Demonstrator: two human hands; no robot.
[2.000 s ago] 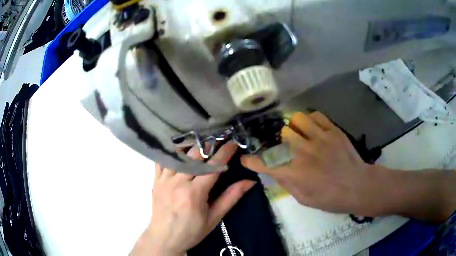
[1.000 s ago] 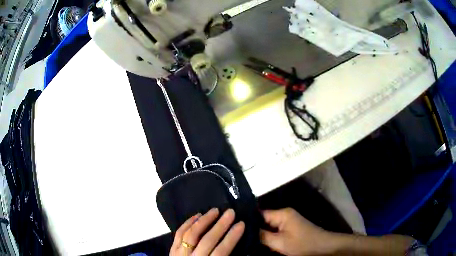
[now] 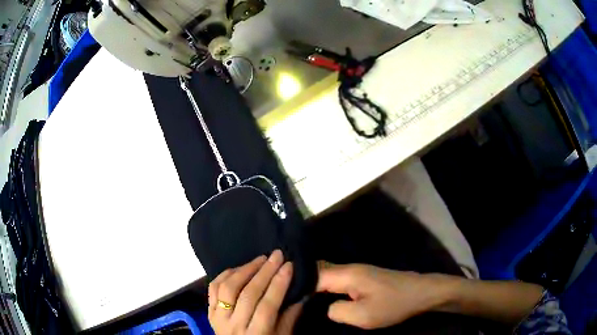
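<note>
A long black fabric panel (image 3: 242, 137) runs from under the sewing machine head (image 3: 141, 39) down over the table's front edge. A thin silver zipper (image 3: 206, 127) lies along it, with a ring (image 3: 228, 180) at its lower end. Below sits a rounded black pocket piece (image 3: 232, 226) with a curved silver zipper (image 3: 270, 192). My left hand (image 3: 252, 298), with a ring on one finger, lies on the pocket piece and holds its lower end. My right hand (image 3: 370, 296) is at the panel's right edge, its fingertips partly hidden against the black fabric.
Red and black snips (image 3: 324, 61) with a black cord lie on the machine bed beside a lamp spot. A white speckled cloth (image 3: 419, 12) is behind. A ruler is printed on the white table (image 3: 452, 95). Dark pieces (image 3: 25, 216) are heaped at left. Blue bins (image 3: 167, 322) stand below the table.
Two seconds ago both hands were at the needle; they are now at the panel's lower end, near the table's front edge. Since one second ago, the machine and panel have shifted up and left in view.
</note>
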